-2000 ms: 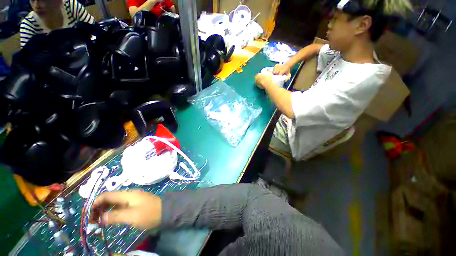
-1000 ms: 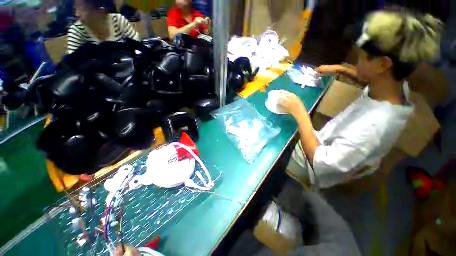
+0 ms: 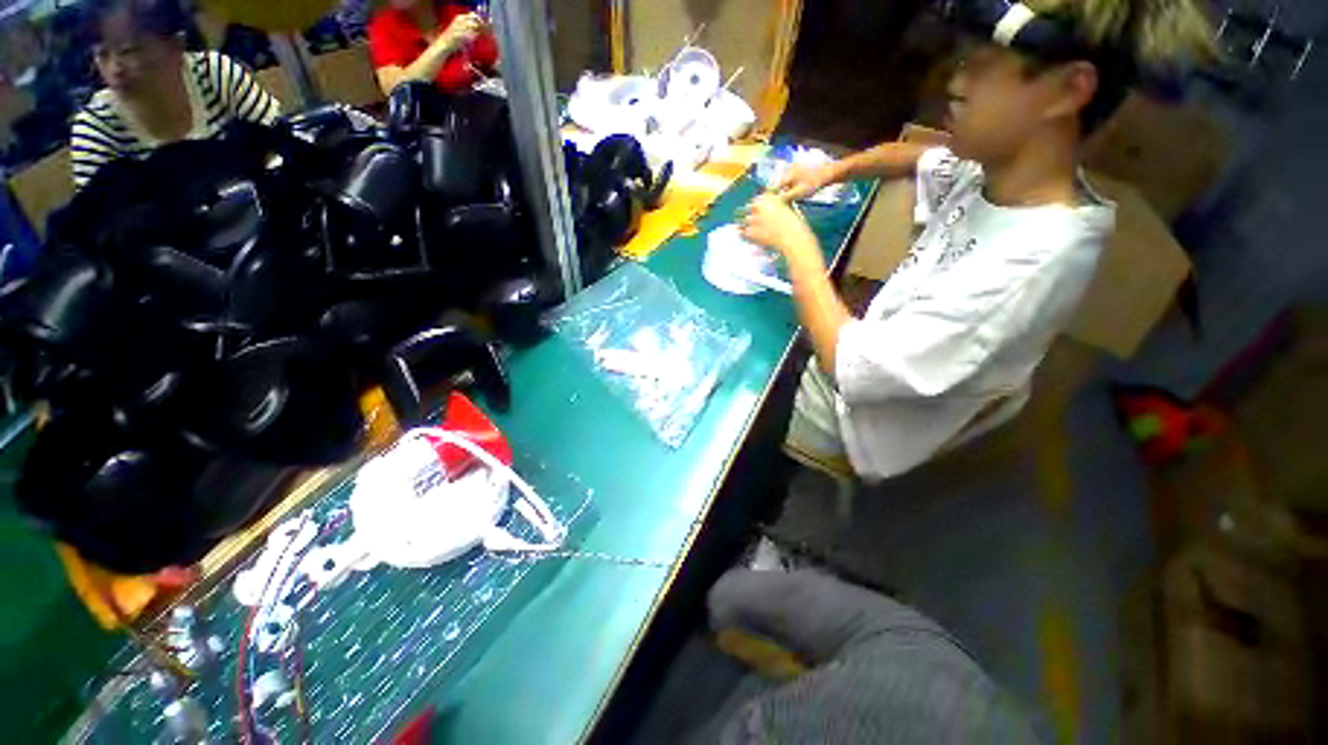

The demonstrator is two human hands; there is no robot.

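Observation:
Neither of my hands is in the picture; only my grey sleeve (image 3: 888, 662) shows at the bottom. A round white housing (image 3: 423, 502) with a white cable looped over it and a red piece (image 3: 472, 434) on it lies on the bench. White rings (image 3: 277, 560) lie to its left. Thin red and dark wires (image 3: 248, 655) hang over the clear dimpled tray (image 3: 393, 626). Small white plugs (image 3: 187, 713) lie at the tray's left end. Part of another red piece (image 3: 415, 728) shows at the bottom edge.
A big heap of black shells (image 3: 262, 291) lies behind the bench, beside a metal post (image 3: 542, 146). A clear bag of white pieces (image 3: 663, 357) lies on the green bench (image 3: 583, 611). A seated person (image 3: 961, 291) handles white parts at right. Two others sit behind.
My hand, at the wires two seconds ago and at the bottom edge one second ago, is now out of the picture. The person at right has brought both hands together over the white part.

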